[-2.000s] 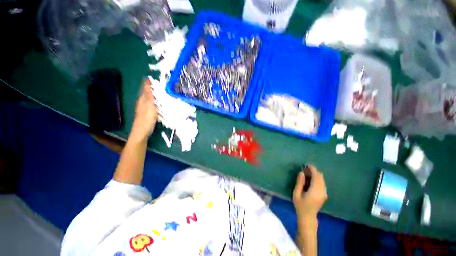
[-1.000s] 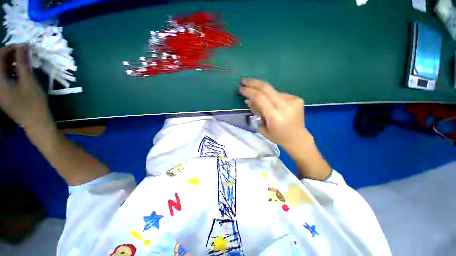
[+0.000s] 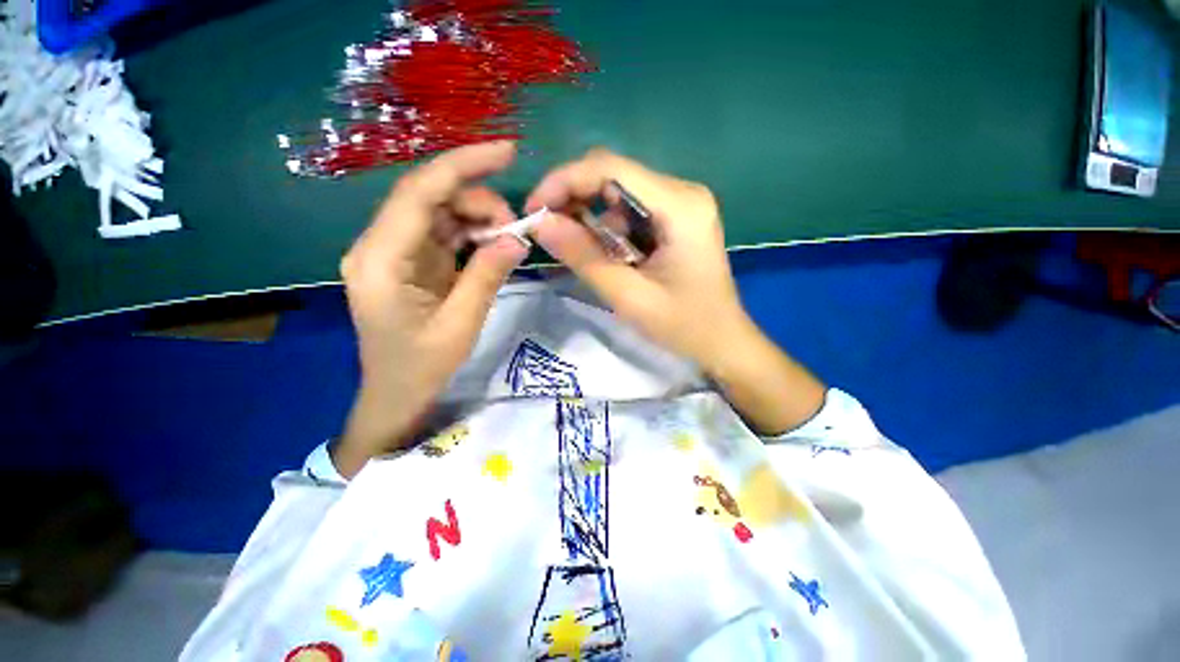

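Observation:
My left hand [image 3: 427, 259] and my right hand [image 3: 647, 252] meet in front of me at the table's near edge. A short white strip [image 3: 518, 228] lies between their fingertips, held by both. My right hand also keeps a small dark and silver metal tool [image 3: 629, 223] in its curled fingers. Whether a rod or wire is with the strip is too small to tell. The pile of red leads [image 3: 472, 84] with silver-white ends lies on the green table just beyond my hands.
A tangled heap of white strips [image 3: 65, 110] lies at the far left, one strip apart at its near end. A blue tray [image 3: 80, 23] is cut off at the top left. A pocket scale [image 3: 1128, 97] stands at the right. The green table's pale edge [image 3: 880, 238] runs across.
My left hand has come from the white strip heap to the middle and now has a strip at its fingertips. My right hand has moved slightly left to meet it.

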